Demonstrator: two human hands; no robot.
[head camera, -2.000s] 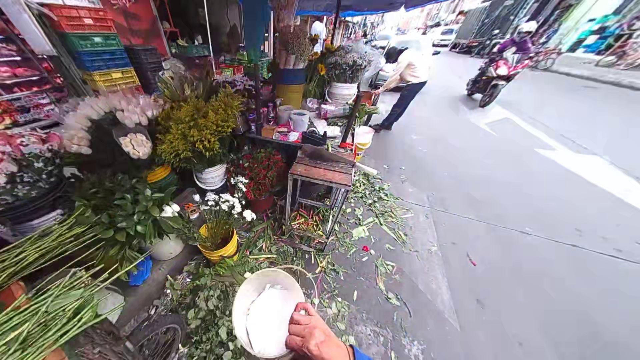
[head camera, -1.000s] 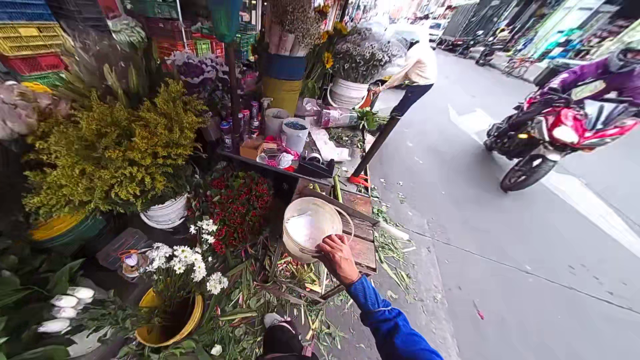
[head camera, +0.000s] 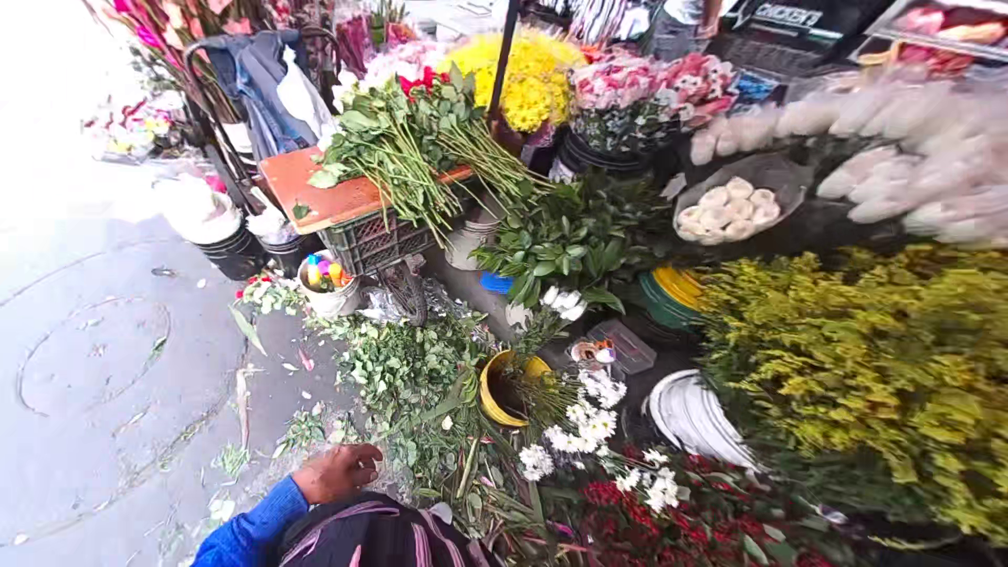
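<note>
My left hand (head camera: 339, 474), in a blue sleeve, is at the lower left beside my dark, pink-striped clothing (head camera: 386, 535). Its fingers are loosely bent and I see nothing in them. Cut leaves and stems (head camera: 402, 370) cover the ground just beyond it. To its upper right, a yellow bucket (head camera: 492, 394) leans with white daisies (head camera: 583, 425) spilling over its side. Long green-stemmed flowers (head camera: 425, 150) lie across an orange board (head camera: 315, 189) on a dark plastic crate (head camera: 378, 240). My right hand is out of view.
White bucket with colourful items (head camera: 331, 291) stands by the crate. A ribbed white bucket (head camera: 697, 417), yellow-green foliage (head camera: 866, 378) and red flowers (head camera: 693, 512) crowd the right. Wrapped white roses (head camera: 728, 209) are behind. A thin dark pole (head camera: 504, 63) rises at the top. Grey pavement (head camera: 102, 378) spreads left.
The view has swung far to the left. My right hand and the white bucket it held are out of sight; my left hand has come into view.
</note>
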